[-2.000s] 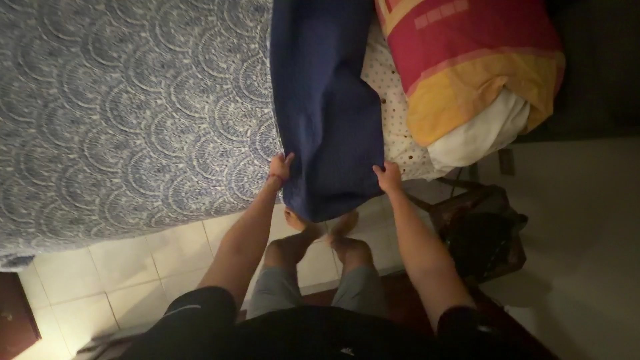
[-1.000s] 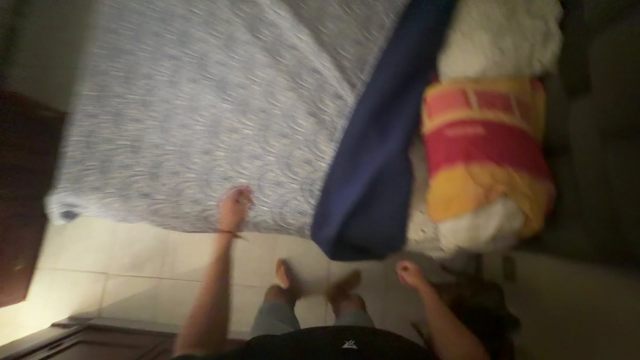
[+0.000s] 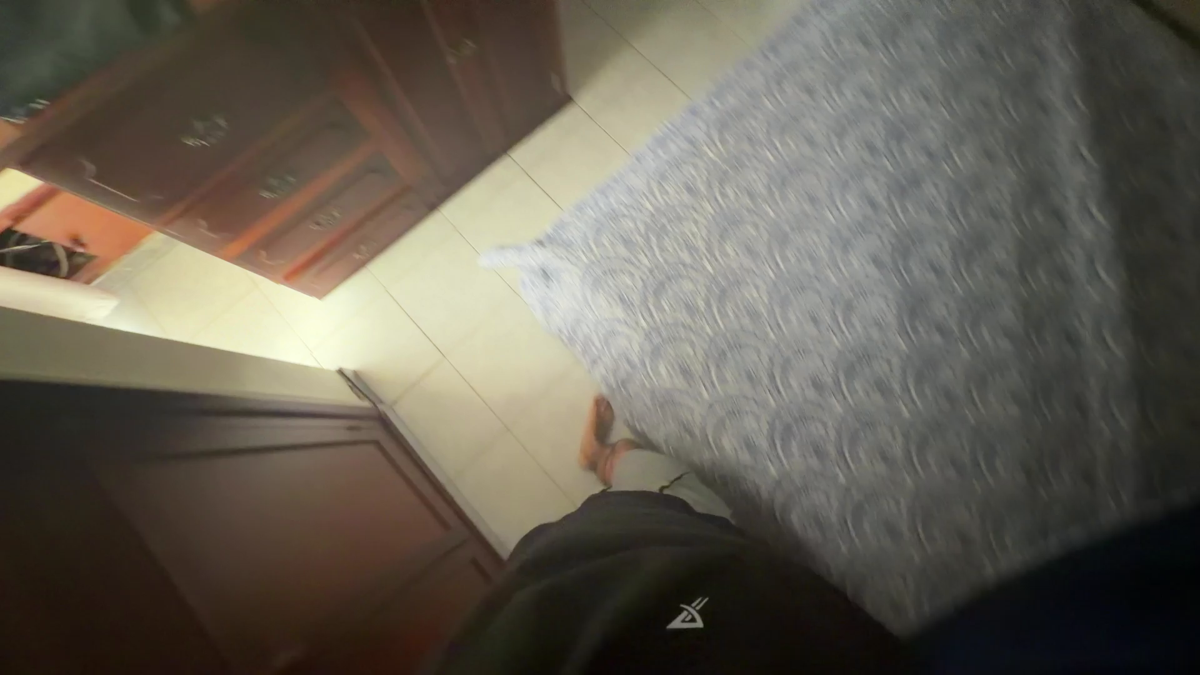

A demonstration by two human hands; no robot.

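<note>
Neither my left hand nor my right hand shows in the head view. A bed with a blue and white scallop-patterned cover fills the right side, one cover corner sticking out over the floor. In the bottom right corner lies a dark blue area, too dim to tell what it is. My dark shirt is at the bottom, with one bare foot beside the bed's edge.
A dark wooden dresser with metal drawer pulls stands at the upper left. At the lower left is a wooden panelled door. Pale floor tiles run between these and the bed.
The view has swung far toward the dresser and door. Both hands, which held the blue cloth's end two seconds ago and were apart from it one second ago, have left the view.
</note>
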